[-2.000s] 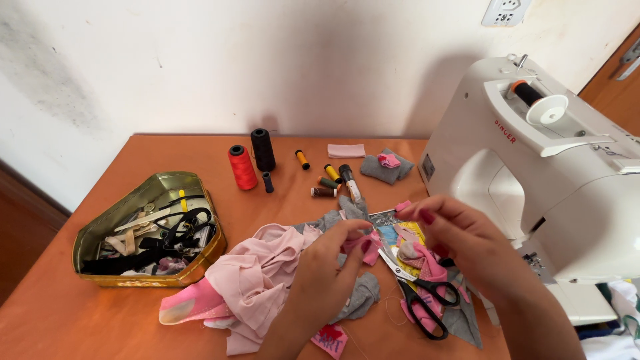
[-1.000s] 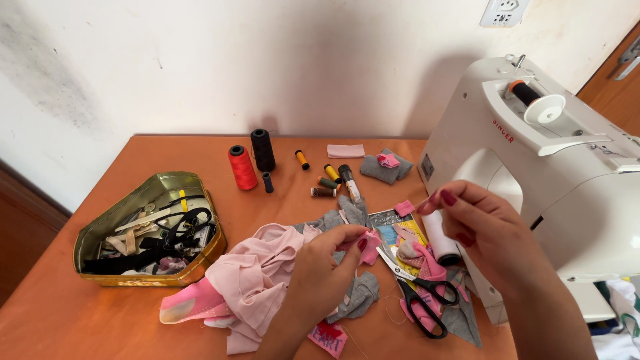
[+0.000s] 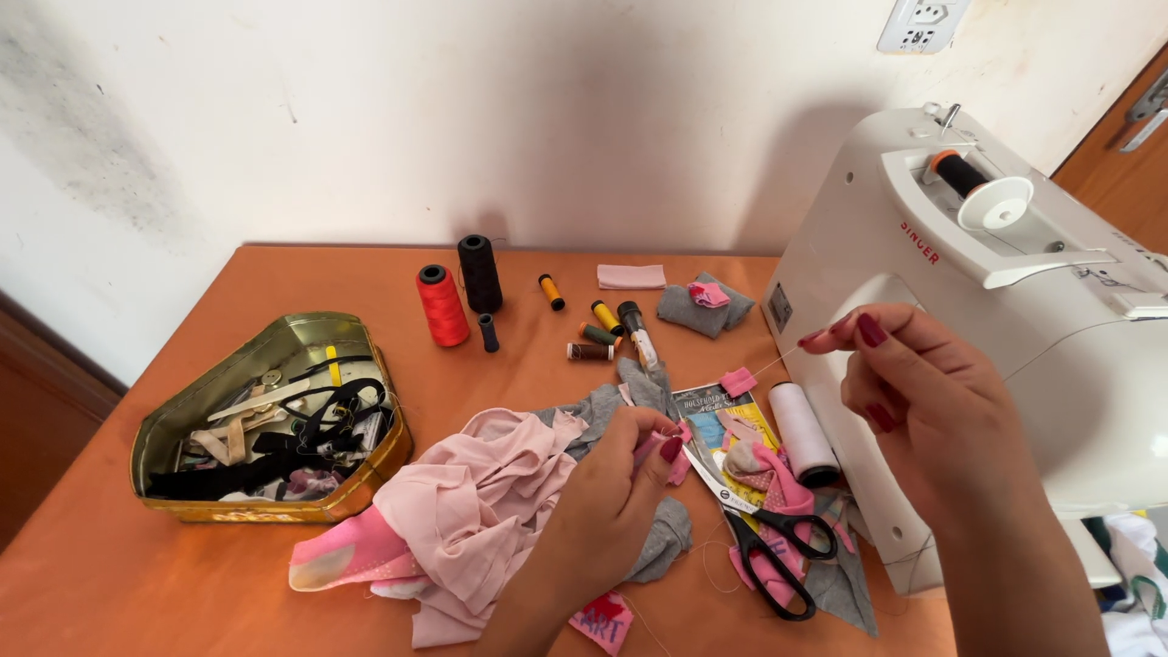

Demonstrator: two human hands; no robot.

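My left hand (image 3: 630,484) pinches a small piece of pink fabric (image 3: 650,447) between thumb and fingertips, above the pile of cloth. Raised in front of the sewing machine (image 3: 1004,383), my right hand (image 3: 922,392) pinches a thin light thread (image 3: 777,361), its fingertips close together; whether a needle is in them cannot be told. Black-handled scissors (image 3: 766,538) lie just right of my left hand, over a needle set packet (image 3: 707,401) and pink scraps (image 3: 789,493). Light pink fabric (image 3: 484,502) and grey fabric (image 3: 593,415) lie bunched beside my left forearm.
At the left stands an open metal tin (image 3: 397,447) of straps and notions. Red (image 3: 442,306) and black (image 3: 481,274) thread cones and several small spools stand or lie toward the back. A white thread cone (image 3: 803,433) lies against the machine. Folded grey fabric (image 3: 693,312) sits behind.
Over the last two seconds my right hand has moved a little away from my left hand, to the right. The left hand stays nearly in place with the pink fabric.
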